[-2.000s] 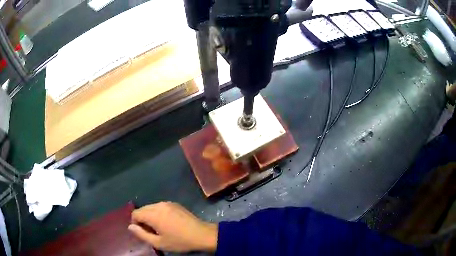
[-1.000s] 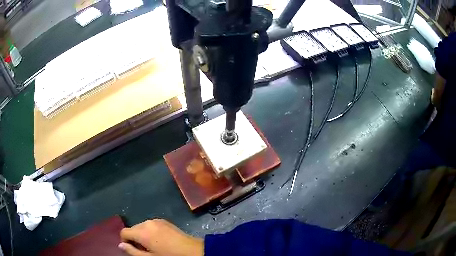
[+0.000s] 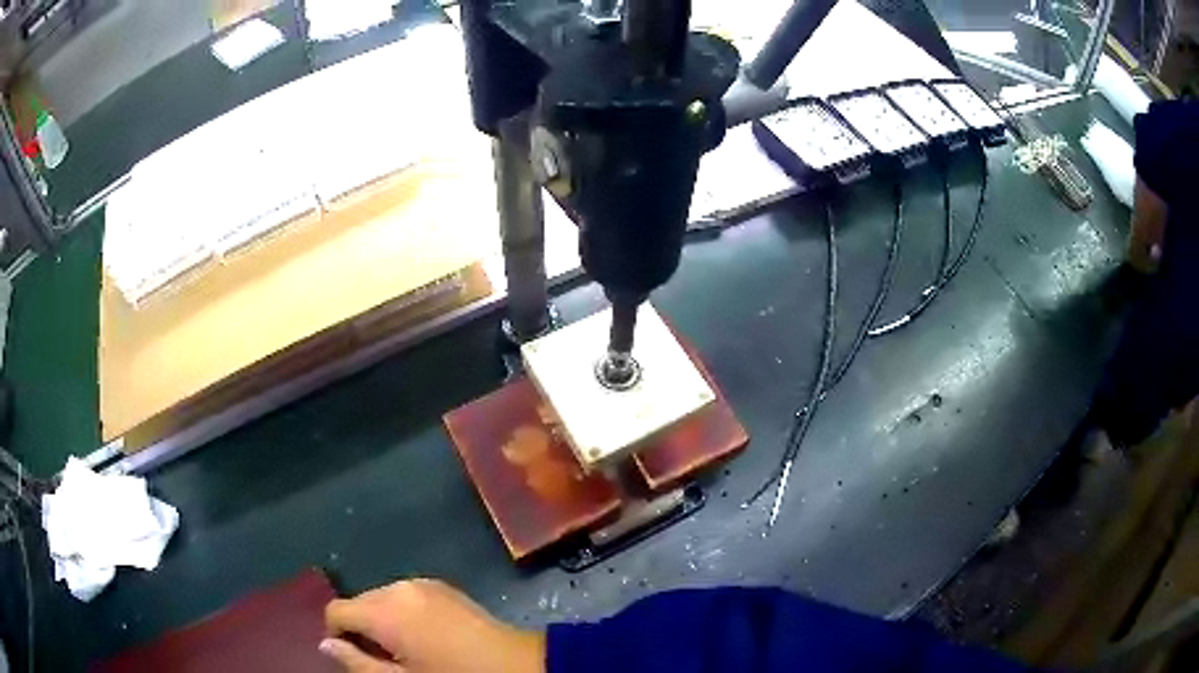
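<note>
The arbor press [image 3: 618, 158] stands in the middle, its ram meeting the round metal centre of the cream pressing block [image 3: 631, 414]. The block lies over the reddish-brown worn fixture blocks [image 3: 526, 473]. A black part with a looped edge [image 3: 644, 529] sticks out in front beneath them; the rest of it is hidden. My right hand [image 3: 427, 628], bare below a dark blue sleeve, is at the bottom, curled over the right edge of a dark red board [image 3: 243, 634] that the frame's bottom cuts off. My left hand is not in view.
Several square black lamps [image 3: 815, 136] stand in a row at the back right, cables trailing forward. White gridded stacks lie on cardboard [image 3: 250, 335] at the back left. A crumpled white cloth [image 3: 105, 529] lies at left. Another person's hand [image 3: 1147, 226] shows at the right edge.
The camera view has shifted, so the bench scene sits lower and slightly left of the oldest frame. My right hand stays at the board's edge. The person at right shows more. The press looks unchanged.
</note>
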